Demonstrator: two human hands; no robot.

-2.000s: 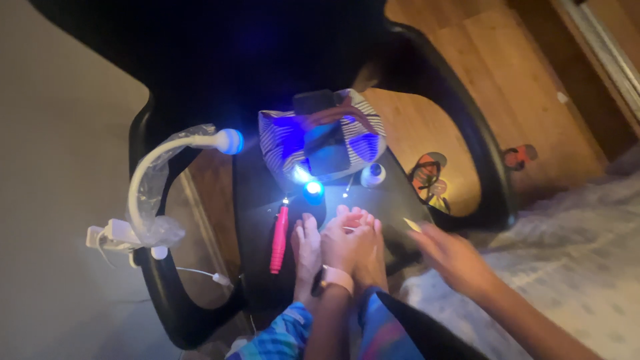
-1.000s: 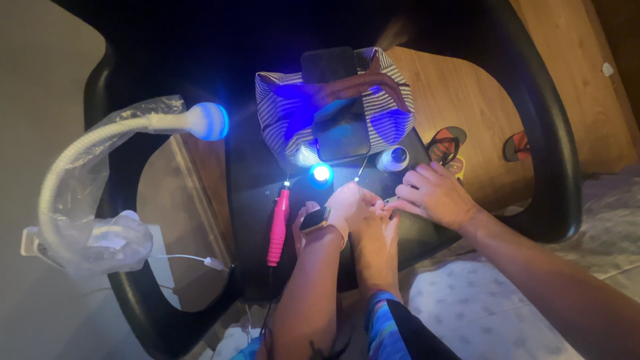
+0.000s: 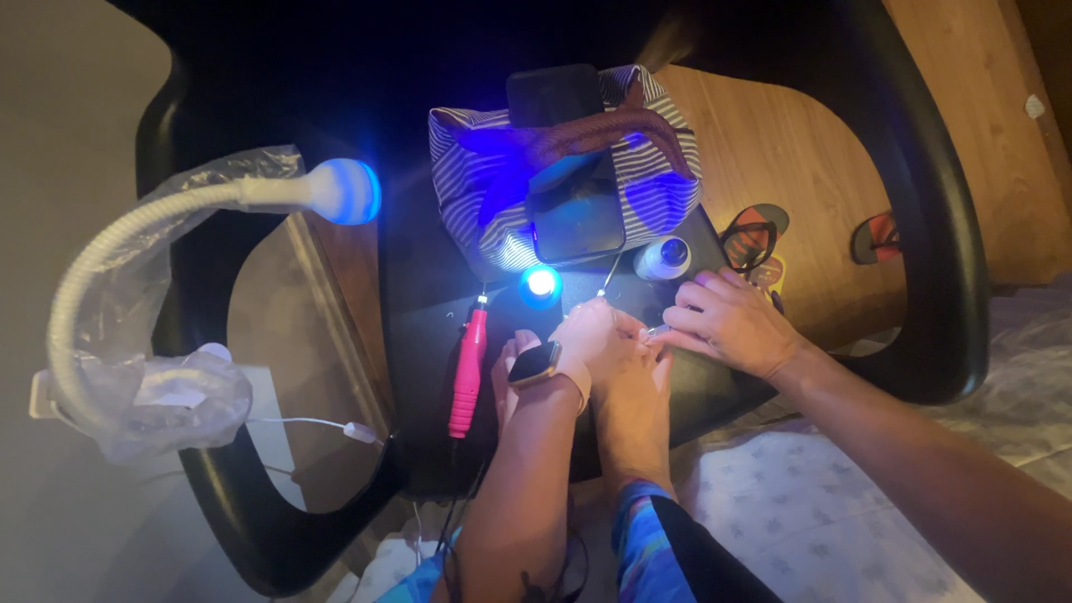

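My left hand [image 3: 596,339], with a smartwatch [image 3: 534,363] on its wrist, rests over the toes of a bare foot [image 3: 632,410] and appears to hold them. My right hand [image 3: 724,322] pinches a small pale implement [image 3: 657,333] against the toes from the right; its exact kind is unclear. A white bottle with a dark cap [image 3: 663,258] stands just beyond my right hand. To the left lies a pink nail drill handpiece [image 3: 469,373]. A small bright lamp [image 3: 540,285] shines near my left hand. The other foot [image 3: 505,377] is partly hidden behind my left wrist.
A striped bag [image 3: 477,180] with brown handles stands behind, a dark phone-like device [image 3: 578,222] against it. The black chair [image 3: 942,218] bears these things. A gooseneck lamp [image 3: 71,293] in plastic curves at left. Flip-flops [image 3: 749,239] lie on the wooden floor.
My right hand, apart from the foot two seconds ago, has come in to the toes. My left hand stays at the foot. The view has moved closer.
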